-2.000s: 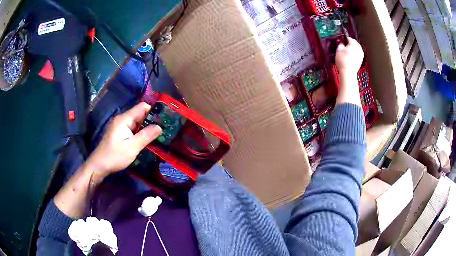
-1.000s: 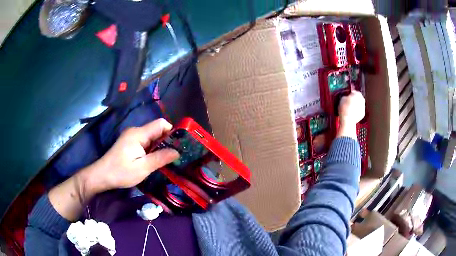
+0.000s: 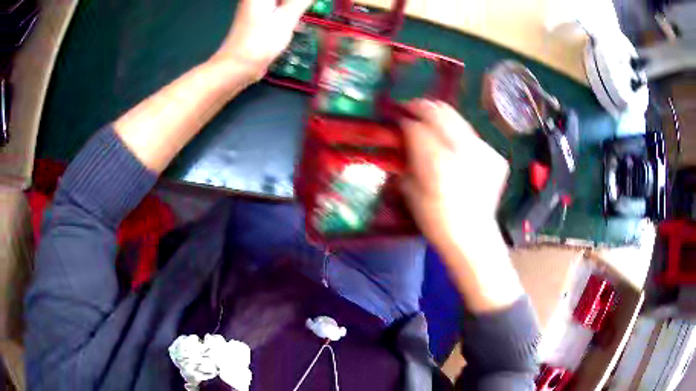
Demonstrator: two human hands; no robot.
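Observation:
My right hand [image 3: 458,172] is closed on a red housing [image 3: 355,183] with a green circuit board, near the front edge of the bench, blurred by motion. More red housings with green boards [image 3: 355,72] lie just beyond it on the dark green bench. My left hand [image 3: 259,34] is at the top of the view by the upper left housings, cut off by the frame edge. Its fingertips are partly out of view, so its hold cannot be told.
The black soldering gun [image 3: 553,172] lies on the bench at right, beside a round dish [image 3: 515,95]. A white round stand [image 3: 607,69] is at upper right. The carton [image 3: 549,294] with red housings is at lower right. A brown box [image 3: 19,145] stands at left.
The view has swung left to the bench. My right hand has left the carton and holds a housing over the bench edge. My left hand has moved from my lap to the far housings.

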